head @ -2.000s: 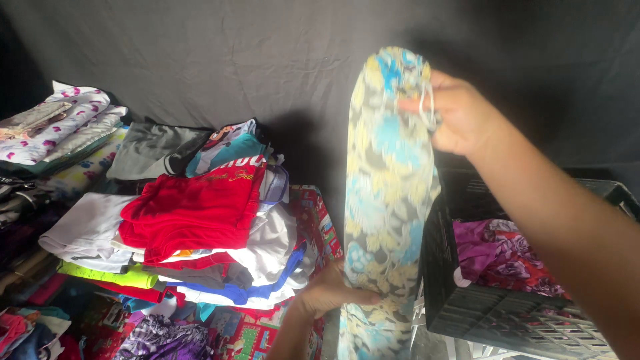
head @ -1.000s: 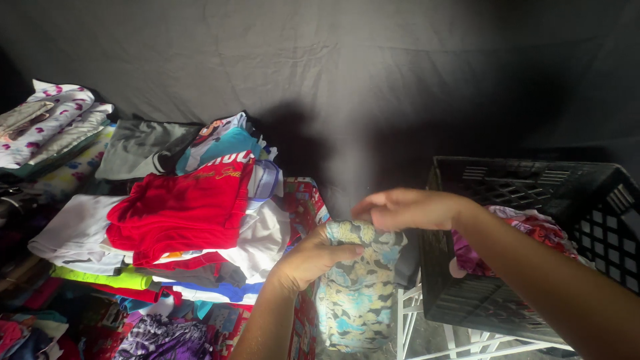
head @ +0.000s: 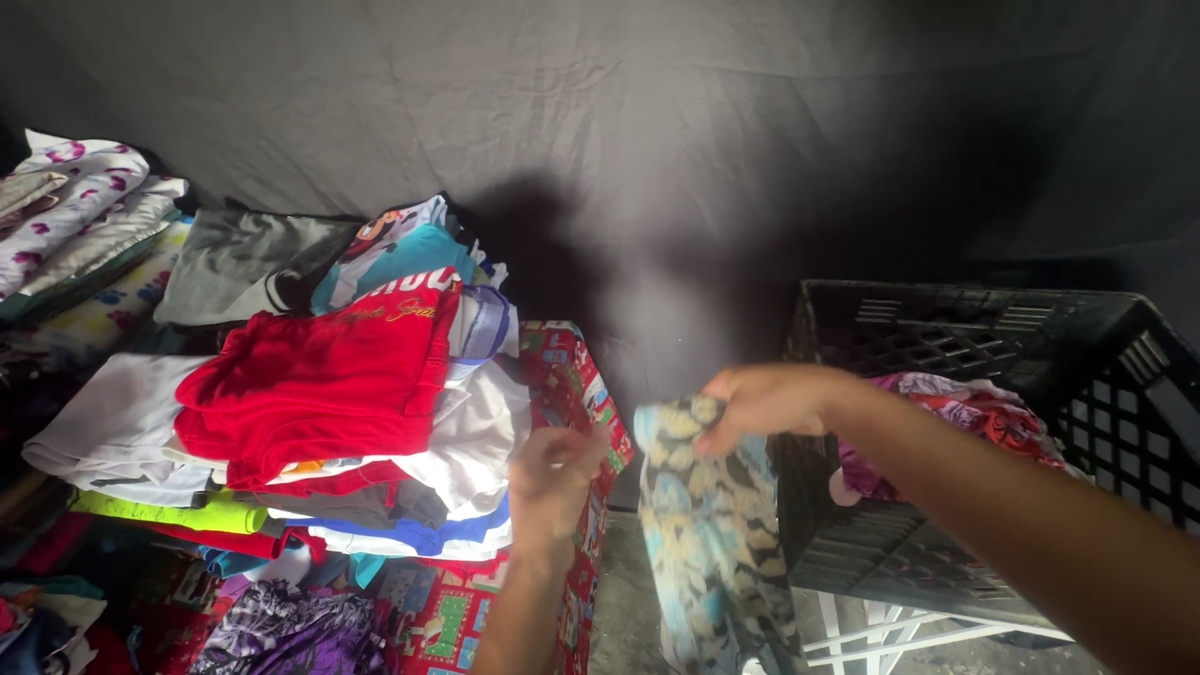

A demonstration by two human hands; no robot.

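Note:
A patterned garment in grey, cream and light blue hangs folded from my right hand, which pinches its top edge between thumb and fingers. It hangs in the gap between the clothes pile and the black crate. My left hand is to the left of the garment, apart from it, beside the white cloth at the right side of the pile. Its fingers are curled and blurred, and nothing can be made out in them. A folded red garment with lettering lies on top of the pile.
A black plastic crate holding pink and red patterned cloth stands at right on a white metal stand. Several folded fabrics are stacked at left on a red printed table cover. Purple-black cloth lies in front. A dark curtain hangs behind.
Two seconds ago the patterned garment was held up lengthwise; one second ago it was compactly folded between both hands. Now only my right hand holds it, and my left hand has come off it.

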